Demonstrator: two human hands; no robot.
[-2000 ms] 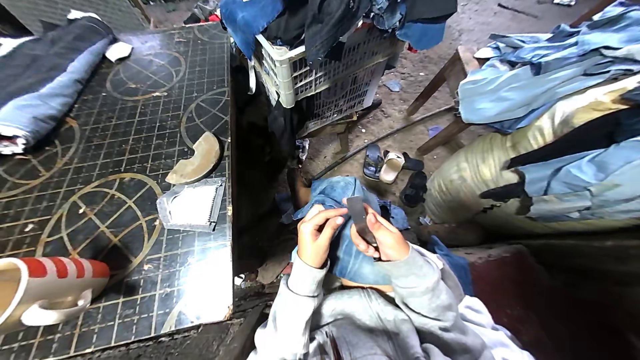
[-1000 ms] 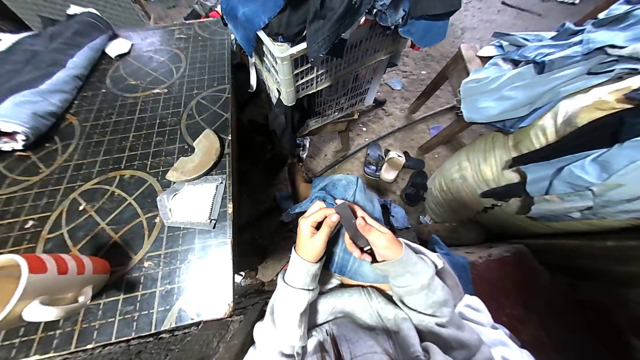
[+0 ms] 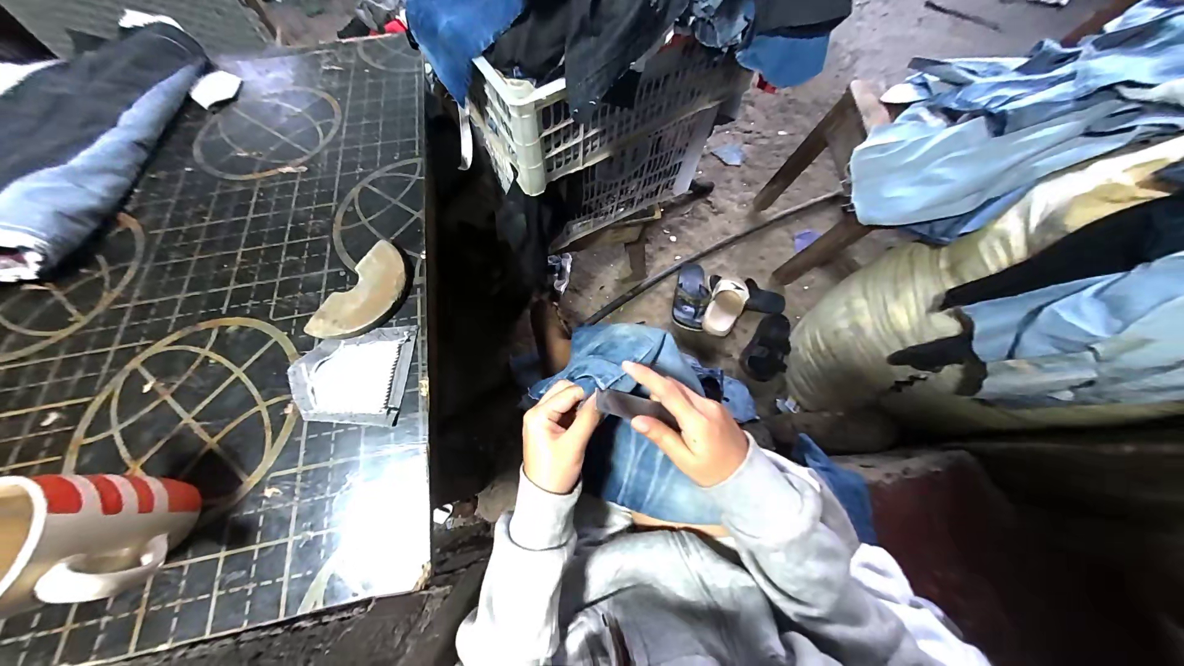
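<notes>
My right hand (image 3: 689,421) holds a flat dark object (image 3: 634,405), maybe a blade or small tool, with its thumb and fingers. At the object's left end, the fingertips of my left hand (image 3: 557,435) are pinched together; whether they hold a small piece cannot be told. Both hands are over blue denim cloth (image 3: 647,472) lying on my lap. To the left, on the table, lie a curved, flat piece (image 3: 365,294) of tan material and a clear plastic packet (image 3: 356,375) with white contents.
The black patterned table (image 3: 370,481) bears a striped mug (image 3: 102,536) and folded jeans (image 3: 102,120). Beyond stands a plastic crate (image 3: 601,129) heaped with denim. Slippers (image 3: 724,305) lie on the floor beside a stuffed sack (image 3: 869,324); more denim (image 3: 980,148) covers a wooden stool (image 3: 823,157).
The dark object has tilted from a steeper slant to nearly level. My right hand's fingers have spread and shifted over it, while my left hand stays beside it.
</notes>
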